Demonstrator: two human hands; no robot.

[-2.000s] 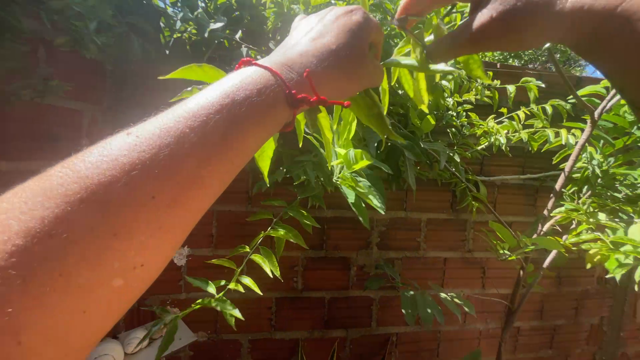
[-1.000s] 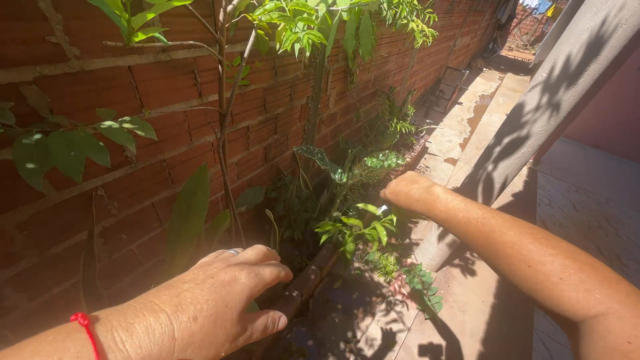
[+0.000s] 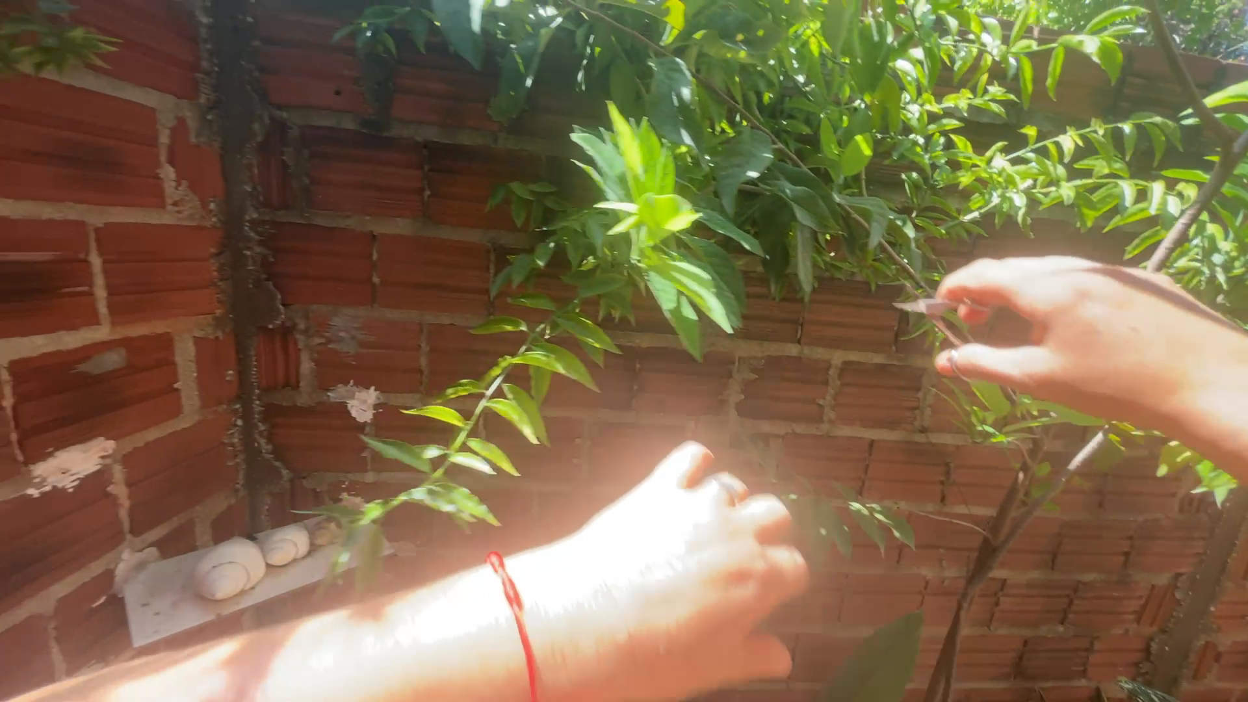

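My left hand (image 3: 702, 556), with a red cord on the wrist and a ring, hangs in bright sun before the brick wall. Its fingers are loosely curled; whether they hold anything does not show. At the right, my right hand (image 3: 1043, 331) has thumb and fingers around a small, pale pointed thing (image 3: 926, 306), too blurred to name, right beside a thin stem of the plant. Sunlit leaves (image 3: 653, 210) hang above and between the hands. A leafy branch (image 3: 487, 400) droops to the left of them.
Behind the plants stands a red brick wall (image 3: 429, 263) with a dark vertical post (image 3: 244, 253) in its corner. A small pale shelf (image 3: 166, 604) at lower left bears snail shells (image 3: 230, 568). Thin trunks (image 3: 985, 565) rise at the right.
The view has swung from low plants and a walkway back up to the wall and foliage. My right hand, low by the plants one second ago, is now raised near a stem.
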